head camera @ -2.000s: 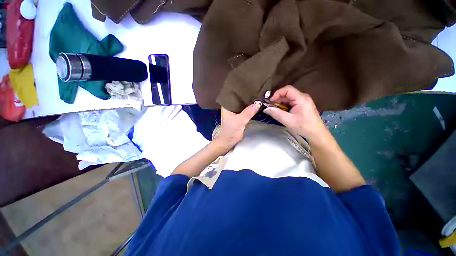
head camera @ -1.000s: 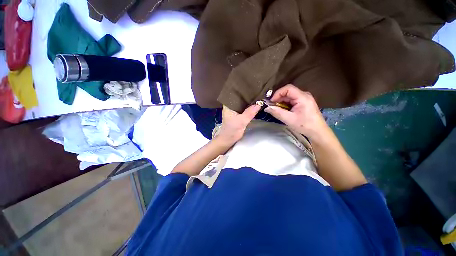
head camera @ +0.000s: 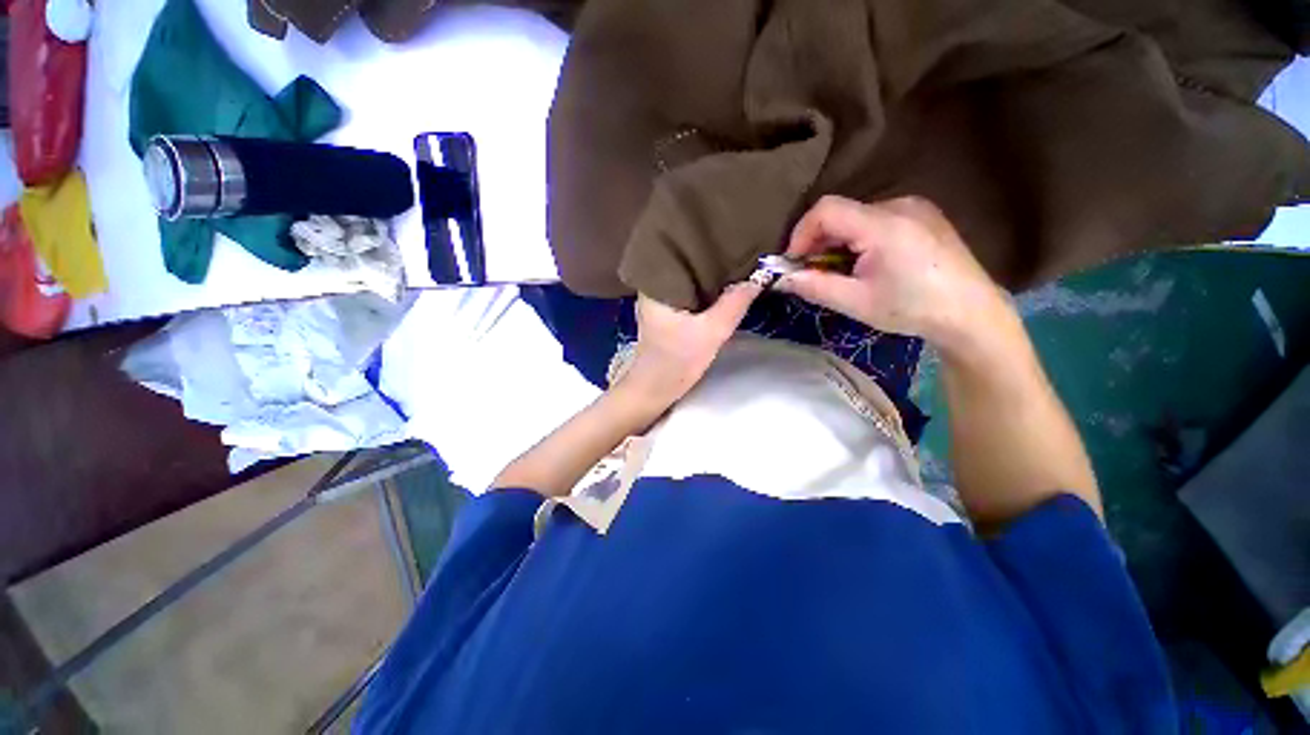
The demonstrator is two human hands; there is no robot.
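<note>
A brown coat covers the table's near edge and hangs slightly over it. My left hand is at the coat's near edge, below a folded brown flap, and pinches the cloth edge between thumb and finger. My right hand touches the left fingertips and is shut on a small tool, probably thread snips, with a dark and yellowish part showing. A small pale shiny thing, perhaps a button, shows between the fingertips. The tool's tip cannot be made out.
A black flask lies on a green cloth at the left of the white table. A smartphone and an off-white bundle lie near it. Crumpled plastic bags and white cloth hang at the left edge. Loose threads lie on my dark lap.
My right hand has moved slightly up and right and is turned more. The pale button seen above the fingertips no longer shows separately. The coat's folded flap has bent over more.
</note>
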